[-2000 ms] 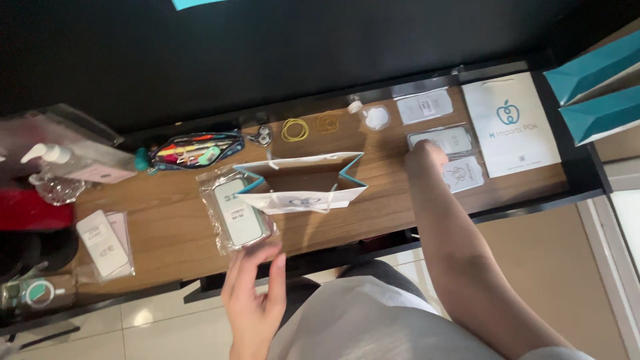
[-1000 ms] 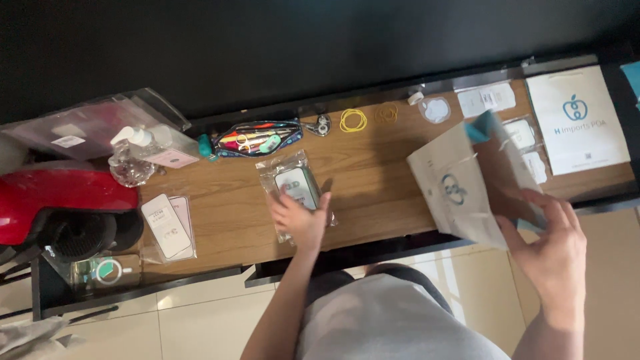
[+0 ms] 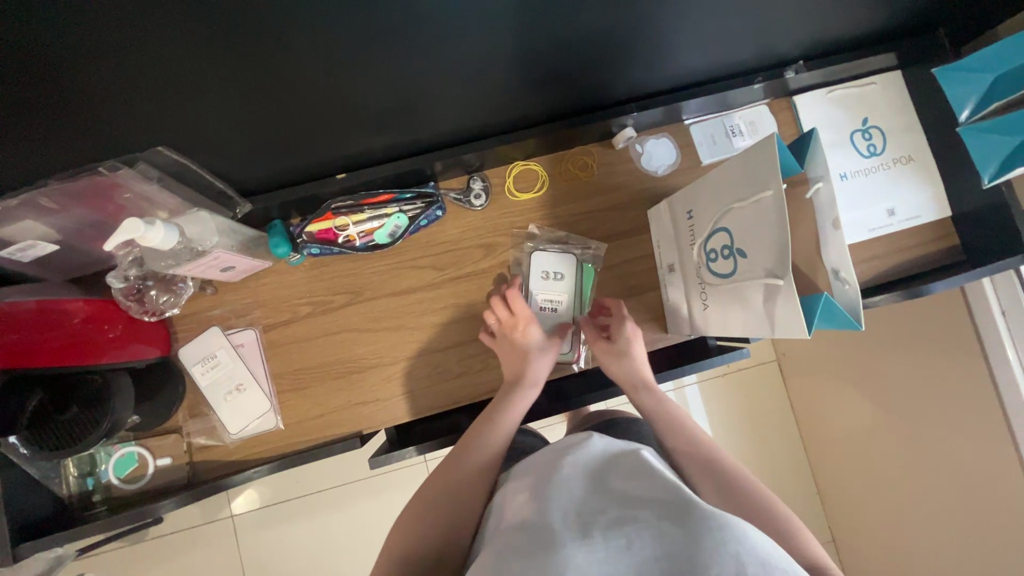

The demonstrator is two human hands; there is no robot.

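A clear plastic packet with a phone screen protector [image 3: 552,280] lies on the wooden desk in front of me; a green piece shows at its right side. My left hand [image 3: 520,332] rests on the packet's left and lower part, fingers spread. At its lower right edge are the bent fingers of my right hand [image 3: 614,336]; whether they pinch the plastic cannot be told. To the right of my hands a white paper gift bag [image 3: 720,248] with teal inner sides stands with its mouth open.
A flat white bag [image 3: 876,160], packaged card [image 3: 732,134], yellow rubber bands [image 3: 526,181] and a full pencil case [image 3: 368,220] line the back. At left are a pump bottle [image 3: 152,280], more packets [image 3: 228,384], a red appliance [image 3: 80,328] and a mug [image 3: 132,466].
The paper bag, in front of me two seconds ago, now stands at the right over the packets there. My right hand has let go of it and moved left to the packet.
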